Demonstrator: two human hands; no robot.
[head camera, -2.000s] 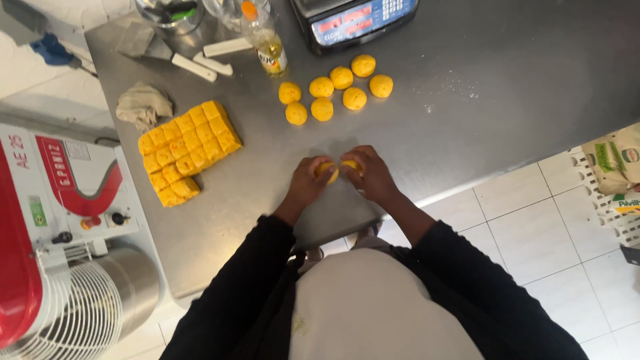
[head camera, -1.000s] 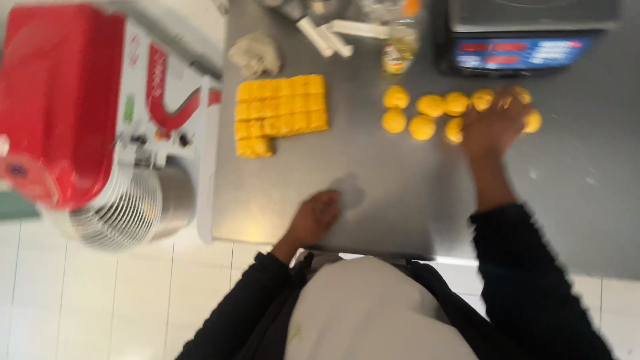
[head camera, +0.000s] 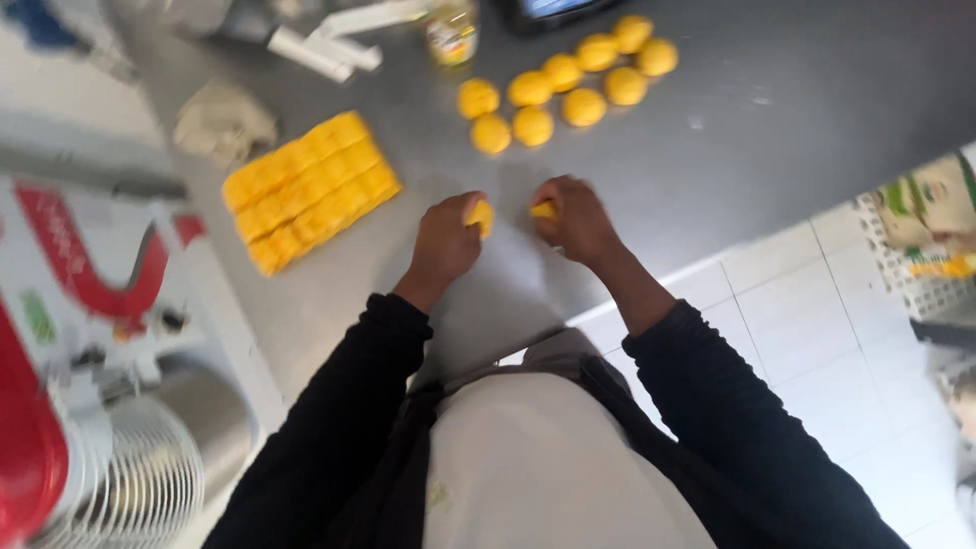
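My left hand (head camera: 450, 232) is closed around a piece of yellow dough (head camera: 480, 217), part of which shows at the fingers. Across a small gap, my right hand (head camera: 576, 221) grips another yellow dough piece (head camera: 544, 210). Both hands are low over the grey metal table (head camera: 732, 152). Left of them lies a slab of yellow dough (head camera: 309, 191) scored or cut into squares. Beyond the hands, several round yellow dough balls (head camera: 583, 107) sit in two rough rows.
A bottle of yellow liquid (head camera: 451, 34), white-handled tools (head camera: 324, 49) and a crumpled cloth (head camera: 225, 122) lie at the back left. A digital scale (head camera: 553, 9) is at the top edge. A red and white mixer (head camera: 30, 427) with a wire guard stands left of the table.
My right hand has come back from the dough balls toward my left hand. Both hands now hold dough. The slab's outline is shorter than two seconds ago. The view has turned.
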